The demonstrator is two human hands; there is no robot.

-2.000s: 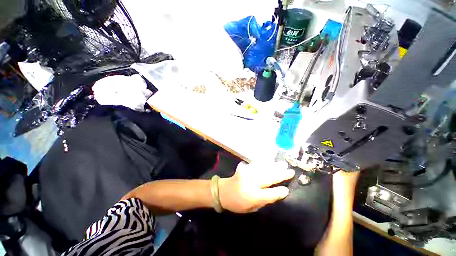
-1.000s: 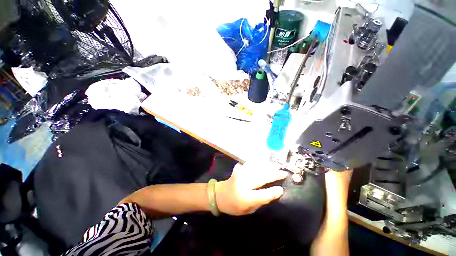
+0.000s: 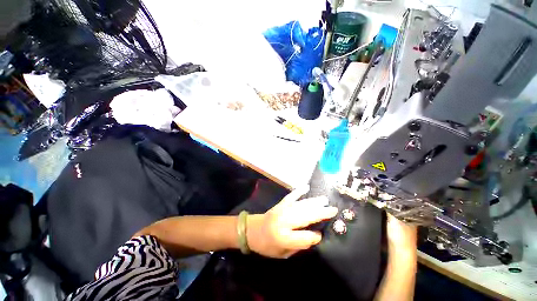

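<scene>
The dark garment (image 3: 353, 258) lies below the machine head, with two shiny round buttons (image 3: 340, 226) on it just in front of the clamp. The grey button-sewing machine head (image 3: 412, 159) stands above, its small metal presser parts (image 3: 359, 189) at the cloth and a bright blue strip (image 3: 334, 150) beside them. My left hand (image 3: 288, 226) lies on the cloth left of the buttons, fingers spread, pressing it flat. My right forearm (image 3: 401, 253) reaches up at the garment's right side; the hand itself is hidden behind machine parts and cloth.
A yellow-black tool (image 3: 289, 124), a thin dark sliver (image 3: 287, 139), a dark thread spool (image 3: 311, 100) and heaped buttons (image 3: 279, 99) lie on the white table. A blue bag and green tin (image 3: 346, 36) stand behind. A garment pile (image 3: 118, 194) is at left, a fan behind it.
Two buttons now show clear of the clamp, where one showed before. My left hand has drawn slightly left and toward me. The metal feeder parts at right have swung in beside the head.
</scene>
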